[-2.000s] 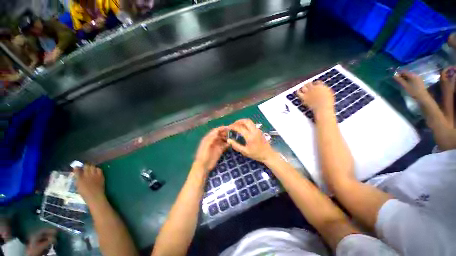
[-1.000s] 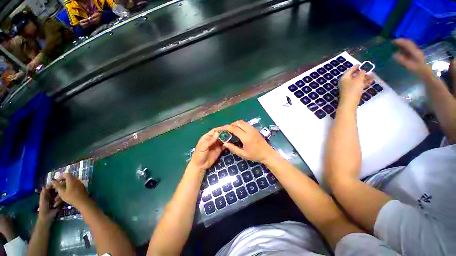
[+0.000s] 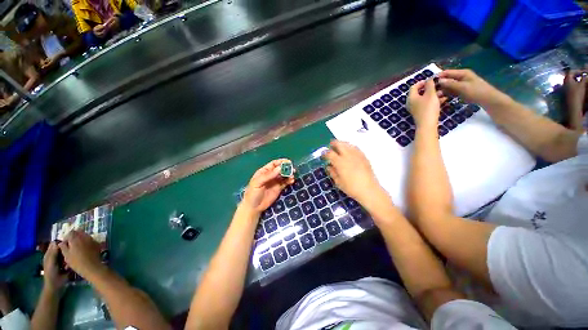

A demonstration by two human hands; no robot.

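Observation:
My left hand (image 3: 265,187) holds a small square unit (image 3: 286,169) between thumb and fingers, its green face with pale edge turned up. My right hand (image 3: 351,169) is apart from it, over the upper right part of the clear carrier sheet; its fingertips are near the sheet's far edge, and whether they hold anything cannot be told. The clear carrier sheet (image 3: 268,274) lies below both hands. Black square face pieces (image 3: 298,214) sit on it in rows.
A small unit (image 3: 189,233) with a silvery piece lies left on the green bench. At right, a neighbour's hands (image 3: 425,103) work over a white sheet (image 3: 480,167) with black squares. Another neighbour's hands (image 3: 77,251) are at far left. Blue bins (image 3: 26,187) stand at both sides, beyond them a conveyor (image 3: 213,97).
My right hand has left the unit and moved right to the sheet's far part. My left hand still holds the unit. The right neighbour's two hands have come together.

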